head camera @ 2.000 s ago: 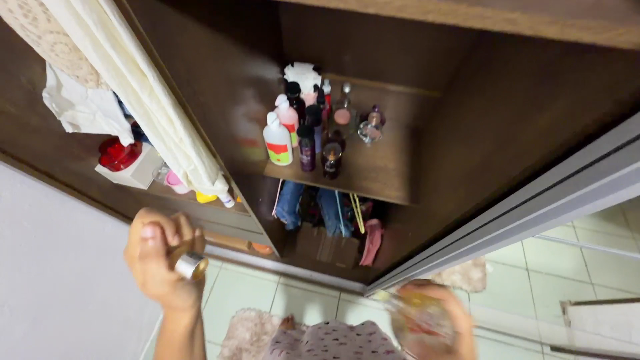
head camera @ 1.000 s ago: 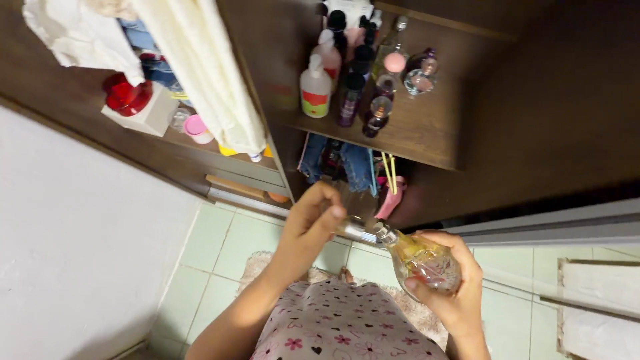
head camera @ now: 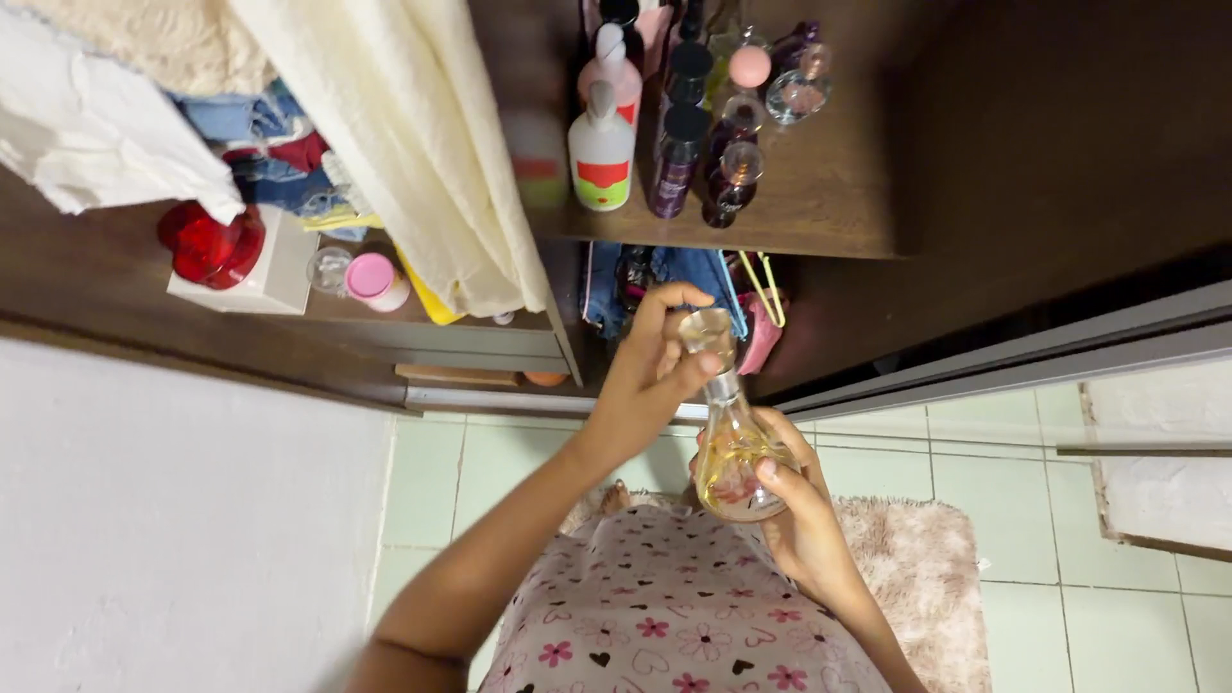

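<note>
My right hand holds a clear glass perfume bottle with some yellowish liquid, tilted in front of my body. The fingers of my left hand are around a translucent cap at the top of the bottle's neck. Cap and neck meet or nearly meet; the exact seating cannot be told. Beyond my hands, on a brown wooden shelf, stand a white pump bottle, a purple bottle with a black cap, a dark perfume bottle and a round glass perfume bottle.
Clothes on hangers hang below the shelf. To the left are a cream cloth, a red heart-shaped box on a white box and a pink-lidded jar. A sliding door rail runs at right; a fluffy rug lies on floor tiles.
Two seconds ago my hands were far apart, the cap in the left and the bottle in the right. They have come together, and the cap is now at the bottle's neck.
</note>
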